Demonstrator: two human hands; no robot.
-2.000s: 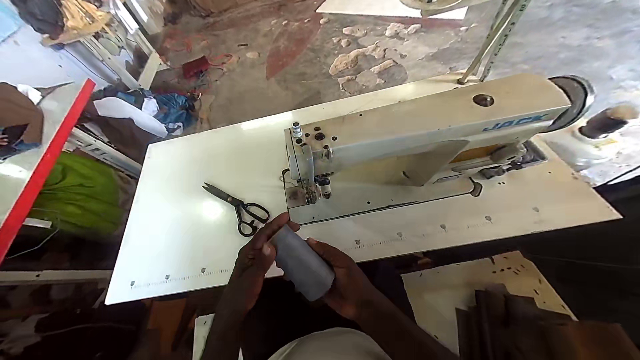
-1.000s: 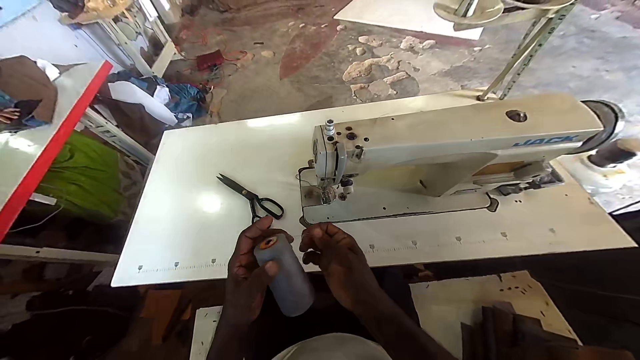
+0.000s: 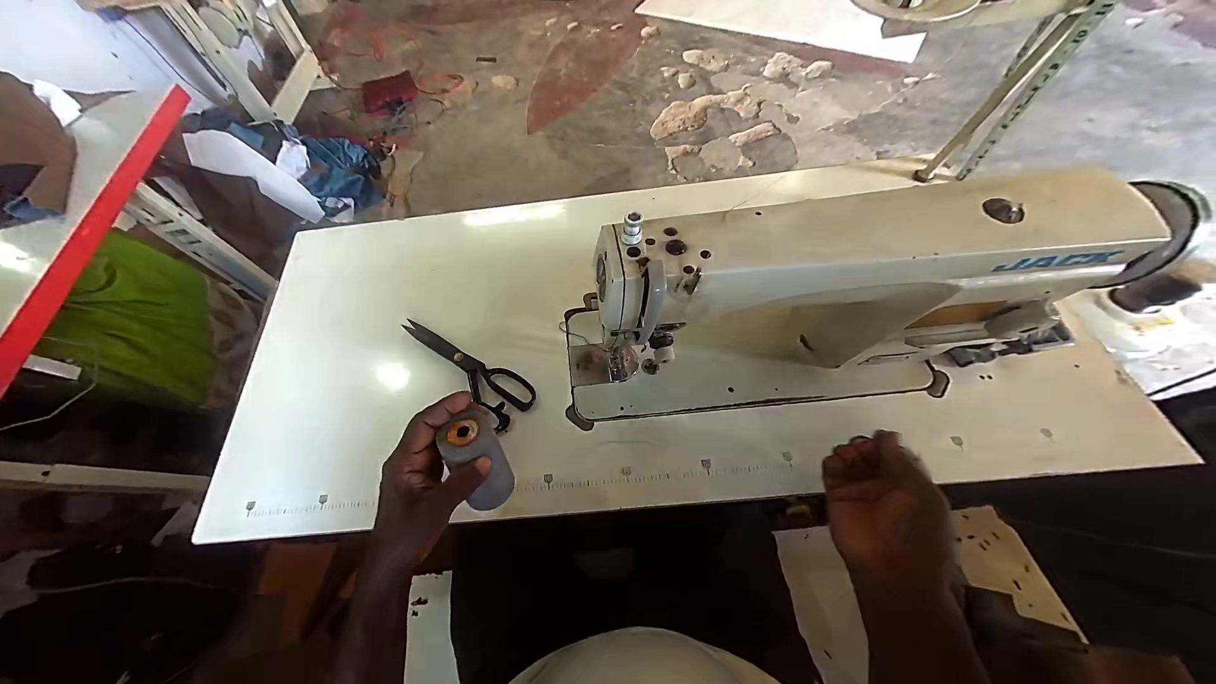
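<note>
My left hand holds a grey spool of thread, its orange-brown core end turned up, over the front part of the white sewing table. Just beyond it, black-handled fabric shears lie on the tabletop with their blades pointing to the far left. My right hand is over the table's front edge, well to the right of the spool, with its fingers curled; whether a thread is pinched in them cannot be seen. The Jack industrial sewing machine stands beyond both hands, its needle area right of the shears.
A red-edged table juts in at the left, above green fabric. Blue and white cloth is heaped behind it. A metal thread stand rises at the back right. Below the right hand is a pale board or sheet bearing small dark marks.
My hands were together around the spool, then came apart. My right hand has moved off to the right, while my left still holds the spool. The shears stay on the table.
</note>
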